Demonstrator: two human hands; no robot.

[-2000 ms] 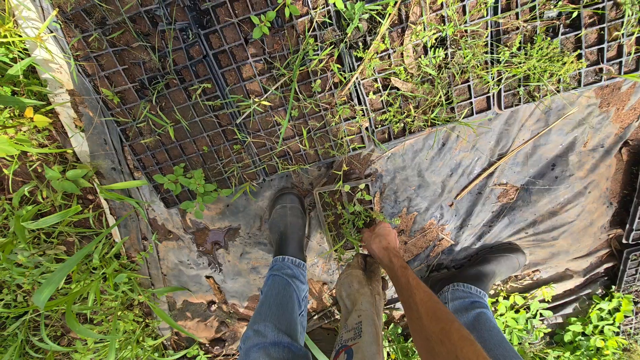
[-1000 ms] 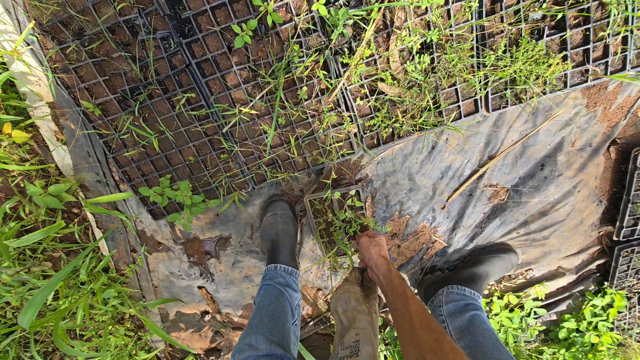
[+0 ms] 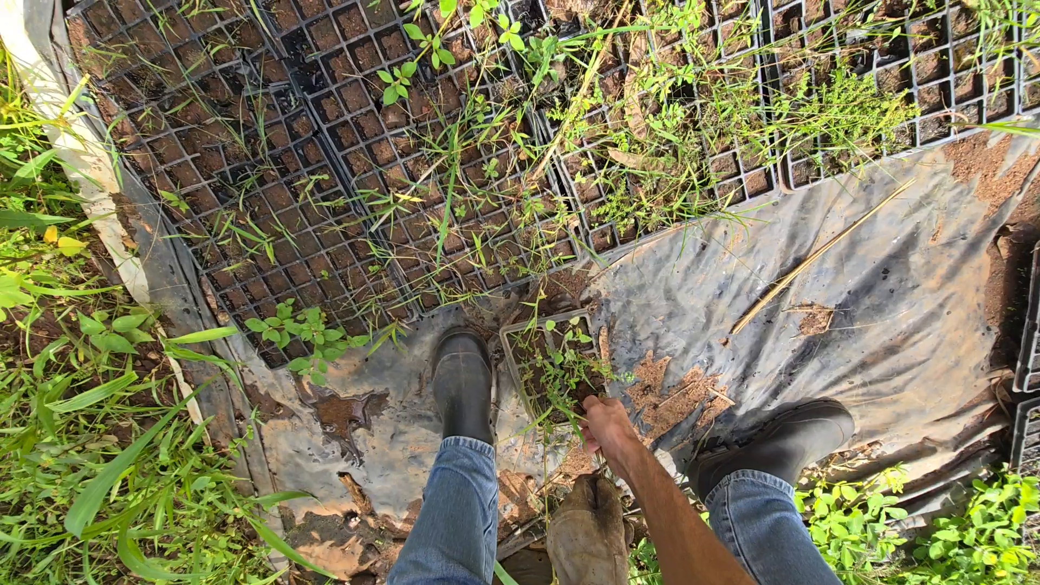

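My right hand [image 3: 608,431] reaches in from the bottom, its fingers curled and closed around thin green stems at the lower right corner of a small plastic cell tray [image 3: 513,361]. Leafy seedlings [image 3: 561,374] stand in this tray's dark soil, some leaning over its rim. The tray lies on a plastic sheet between my boots. Just below my right hand is a soiled tan cloth thing [image 3: 587,532], perhaps a sack or a glove; its kind is unclear. My left hand is not plainly visible.
Large black cell trays [image 3: 341,175] with soil and weeds span the top. A dry stalk [image 3: 821,256] lies on the wrinkled plastic sheet [image 3: 877,325]. My rubber boots [image 3: 463,382] stand either side of the small tray. Grass [image 3: 89,455] borders the left; more trays [image 3: 1028,431] sit at the right edge.
The tan cloth thing, whose tip was close beside my right hand, now sits lower and apart from it. My right hand stays by the small tray's lower right corner.
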